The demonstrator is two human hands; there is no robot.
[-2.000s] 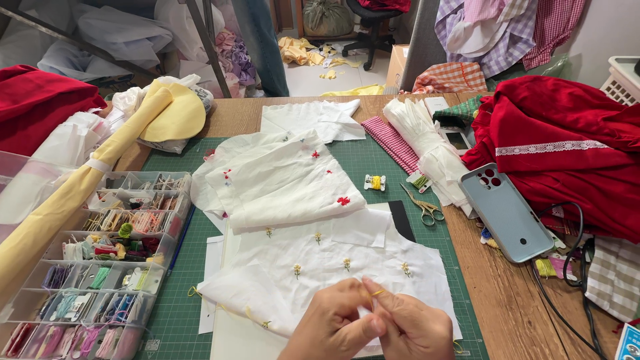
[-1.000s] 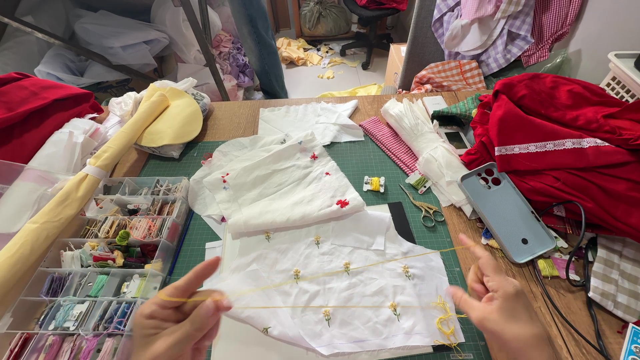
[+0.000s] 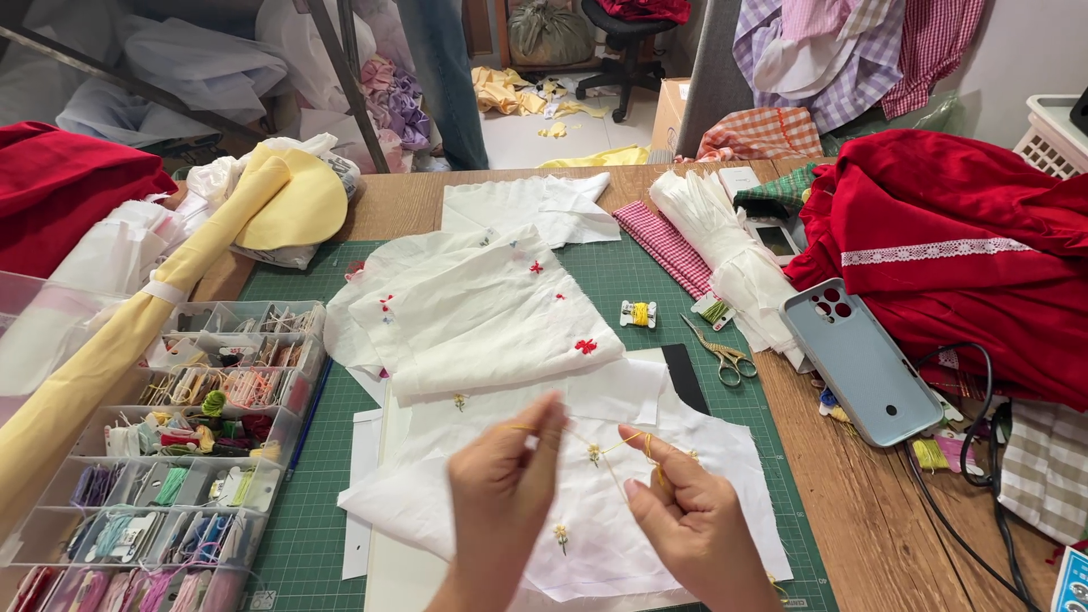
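My left hand (image 3: 506,476), blurred, pinches yellow thread (image 3: 586,439) above the white fabric (image 3: 501,527), which bears small yellow embroidered flowers. The thread runs across to my right hand (image 3: 693,510), where it loops around the raised index finger; the thumb lies near the strand. No needle can be made out. Behind the hands lies a folded white fabric piece (image 3: 476,314) with red embroidered motifs. A bobbin of yellow floss (image 3: 638,314) and gold-handled embroidery scissors (image 3: 722,353) rest on the green cutting mat (image 3: 544,263).
A divided plastic floss box (image 3: 280,425) stands at the left, beneath a roll of pale yellow fabric (image 3: 102,365). On the right are a phone (image 3: 863,361), red fabric (image 3: 943,297), black cables (image 3: 977,561) and a gathered white fabric bundle (image 3: 722,246).
The hands were close together at first, then spread wide with two strands of thread between them. Now they are nearer each other again, above the embroidered fabric.
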